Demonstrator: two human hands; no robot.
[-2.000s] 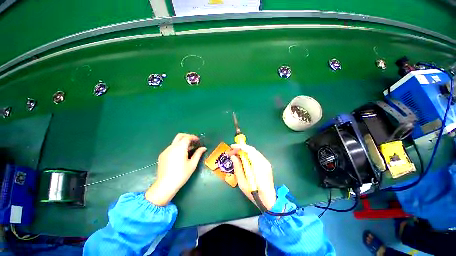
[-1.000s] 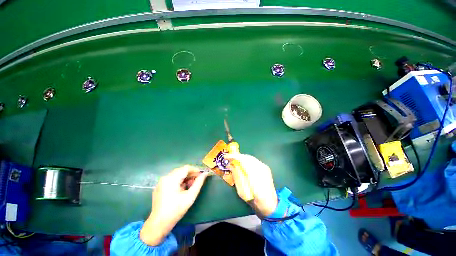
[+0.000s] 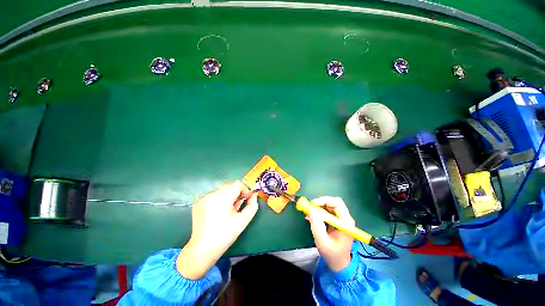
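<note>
A silvery-purple round part [image 3: 272, 182] sits on the orange square fixture [image 3: 267, 164] in front of me. My right hand [image 3: 334, 230] grips the yellow handle of the soldering iron [image 3: 334, 222]; its metal tip points left and reaches the part's lower right side. My left hand [image 3: 221, 218] is at the fixture's left edge, thumb and forefinger pinched on the end of the thin solder wire [image 3: 140, 202], which meets the part's left side. The wire runs left to the silver spool [image 3: 55, 200]. Whether tweezers are in the left hand, I cannot tell.
More round parts [image 3: 211, 66] lie spaced along the green belt [image 3: 272, 45]. Right of the fixture stand a white pot [image 3: 371, 125], a black fan [image 3: 412, 185], a yellow block [image 3: 483, 193] and a blue station [image 3: 514, 119]. Another person's blue sleeve [image 3: 508, 221] shows at right.
The iron has swung from pointing away from me to pointing left, its tip now at the part. The right hand has moved off the part; the left has brought the wire in. Belt parts shifted in view.
</note>
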